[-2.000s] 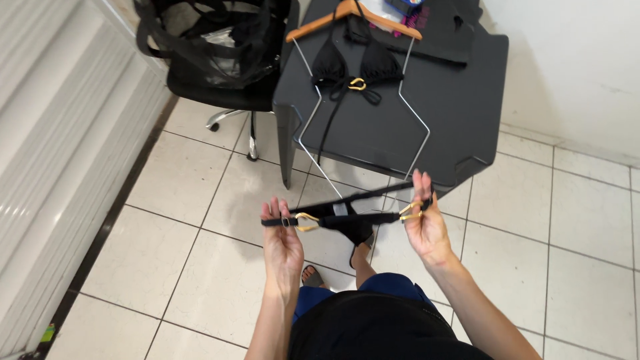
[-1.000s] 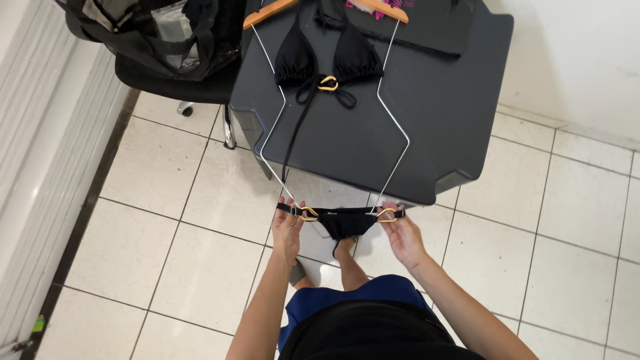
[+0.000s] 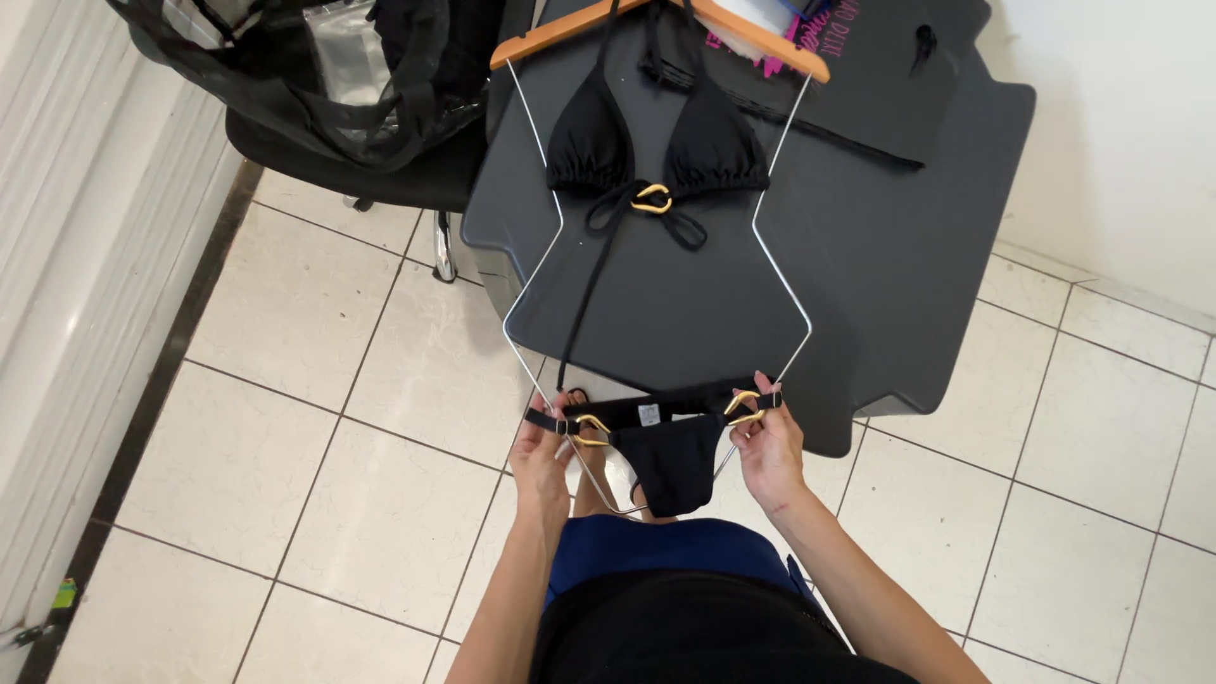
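Observation:
A black bikini bottom (image 3: 673, 465) with gold rings hangs stretched between my hands, in front of the table's near edge. My left hand (image 3: 541, 461) pinches its left side strap; my right hand (image 3: 768, 445) grips the right one beside the gold ring. The lower wire of a swimwear hanger (image 3: 783, 275) runs down to both hands and behind the bottom; whether the straps lie around the wire I cannot tell. On the hanger's wooden bar (image 3: 560, 36) hangs a black triangle bikini top (image 3: 714, 142) with a gold ring, lying on the dark grey table (image 3: 883, 256).
At the upper left, a black bag (image 3: 275, 100) holding clear plastic packaging stands on a black chair (image 3: 332, 176). A flat black item with a cord edge (image 3: 836, 142) and pink writing lie at the table's far side. White walls stand left and right of the tiled floor.
Two seconds ago the bottom was held further from the hanger's sides; now its straps are at the lower wire on both sides. The hands have come in line with the wire. The view has moved closer.

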